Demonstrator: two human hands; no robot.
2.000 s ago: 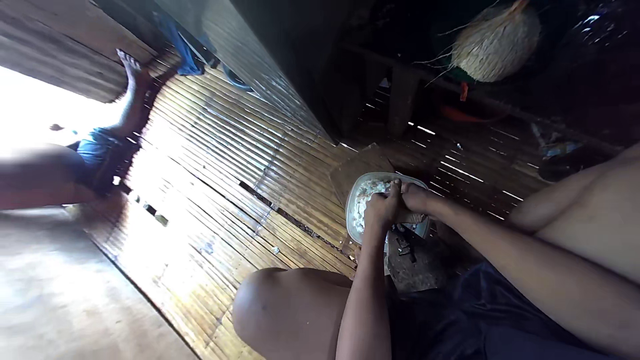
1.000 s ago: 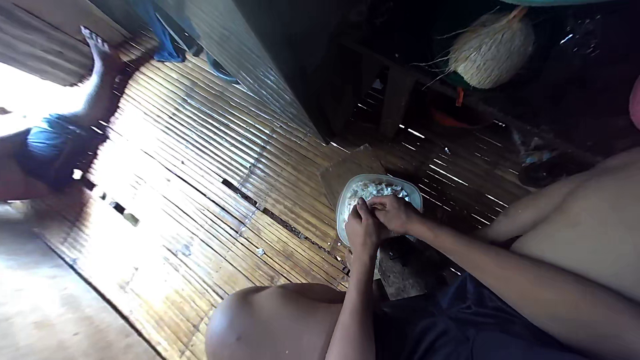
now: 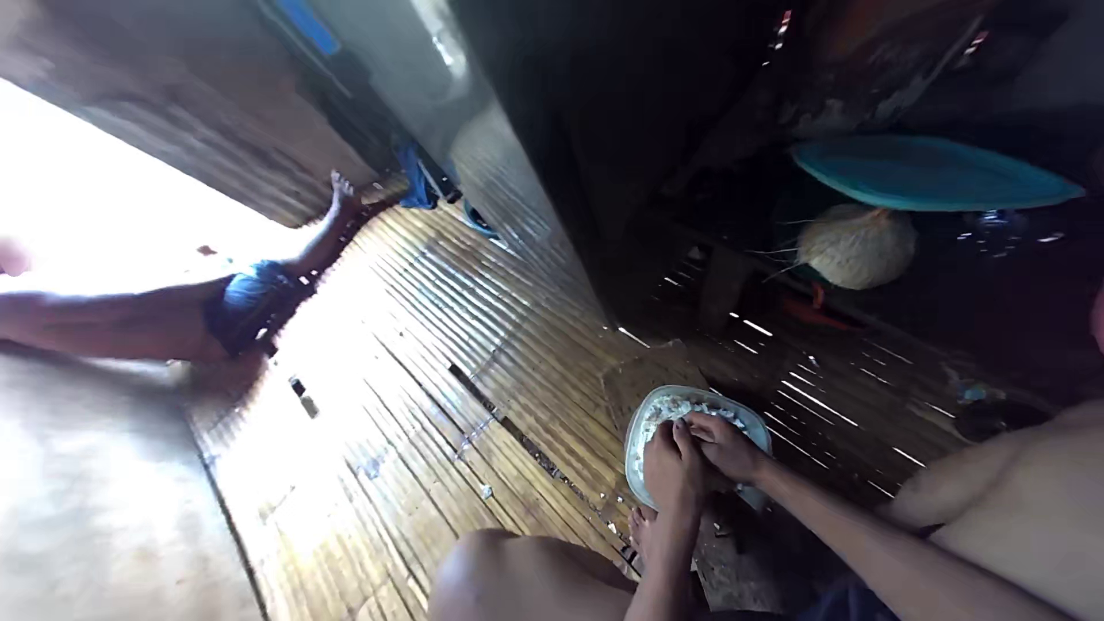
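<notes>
A translucent plastic tub (image 3: 636,431) with white shredded or flaky material (image 3: 677,405) in it stands low between my legs. Over the tub, my left hand (image 3: 673,466) has its fingers bent, touching or nearly touching the fingers of my right hand (image 3: 727,447), which reaches in from the right. The fingertips meet above the white material. Whether a small piece is pinched between them is hidden by the fingers. A flat brown board or piece of cardboard (image 3: 642,375) lies beside the tub.
The floor is slatted bamboo (image 3: 431,345) with gaps. A husked coconut (image 3: 858,246) sits on a dark ledge near a teal plastic basin or lid (image 3: 931,172). An orange-red object (image 3: 815,310) lies below. At the left, another person (image 3: 259,302) has a leg stretched out by the bright opening.
The view has shifted noticeably, and more of the teal object above the coconut shows. Both hands stay together over the tub, with their fingers slightly rearranged.
</notes>
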